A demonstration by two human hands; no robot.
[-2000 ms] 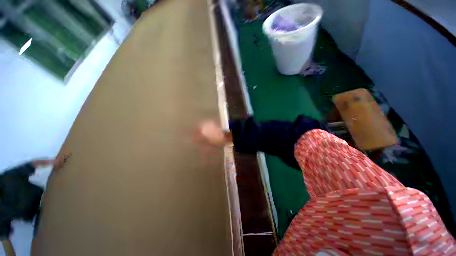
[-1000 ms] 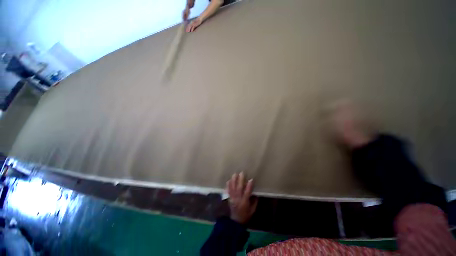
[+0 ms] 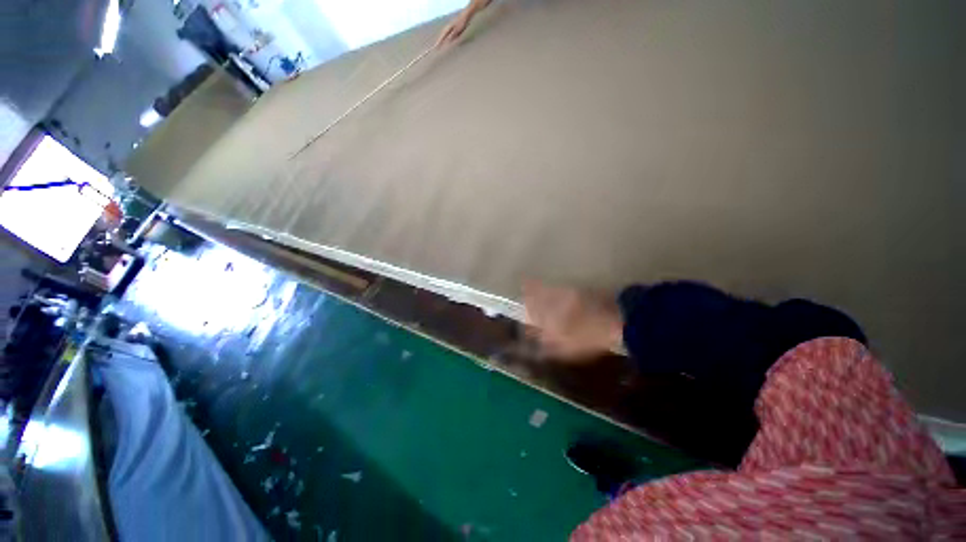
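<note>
Tan fabric (image 3: 689,138) covers the long table, with soft folds near its near edge. Its pale edge (image 3: 392,267) runs along the brown table side. My right hand (image 3: 572,321) is at this edge, fingers pointing left. It is blurred, so whether it grips the cloth cannot be told. My left hand is not in view. A thin rod (image 3: 365,97) lies across the far part of the fabric.
A coworker's hand (image 3: 458,25) is at the far side by the rod. Below is a green floor (image 3: 371,423) with scraps. A dark shoe (image 3: 598,463) stands by the table. Blue-grey cloth (image 3: 164,455) hangs at lower left. A bright window (image 3: 58,201) is at far left.
The view has swung from the table's other direction towards its left end. My right hand has moved from the middle of the fabric to its near edge. My left hand has left the picture.
</note>
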